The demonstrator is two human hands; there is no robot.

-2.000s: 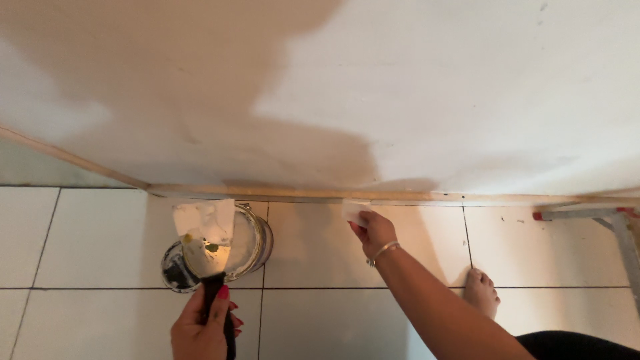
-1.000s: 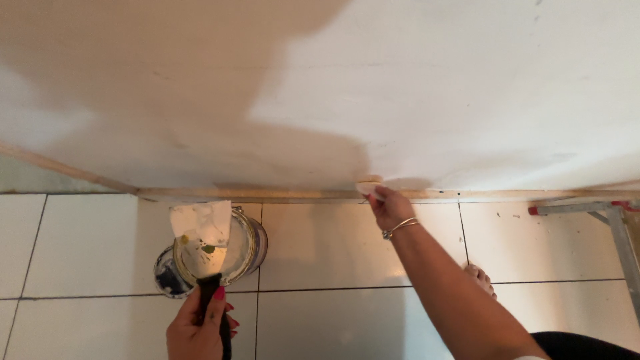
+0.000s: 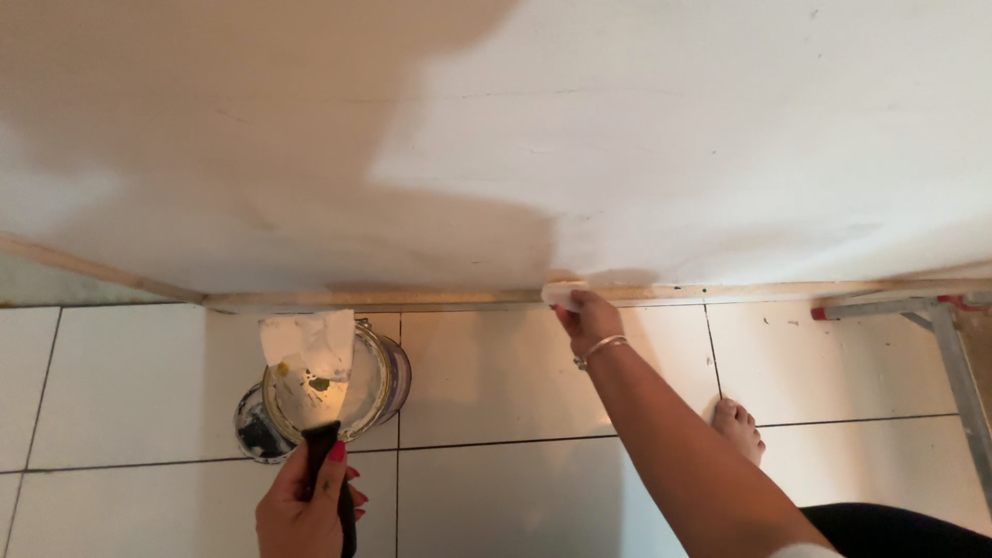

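My left hand (image 3: 306, 504) grips the black handle of a putty knife (image 3: 333, 395), whose wide blade points up and carries white filler (image 3: 306, 341). Behind the blade stands an open metal can (image 3: 399, 372) with whitish contents, partly hidden by the knife. My right hand (image 3: 593, 318), with a bracelet at the wrist, pinches a small, flat white piece (image 3: 564, 294), perhaps a small spreader. That piece is at the narrow wooden strip (image 3: 465, 296) along the foot of the white wall (image 3: 659, 170).
The can's lid (image 3: 260, 426), smeared with white, lies on the white floor tiles (image 3: 504, 372) left of the can. A bare foot (image 3: 740, 430) rests on the tiles at right. Metal ladder legs (image 3: 957, 372) with red ends stand at the far right.
My right hand has moved from over the tiles just below the strip up to the strip, staying there since one second ago. My left hand holds the putty knife over the can throughout.
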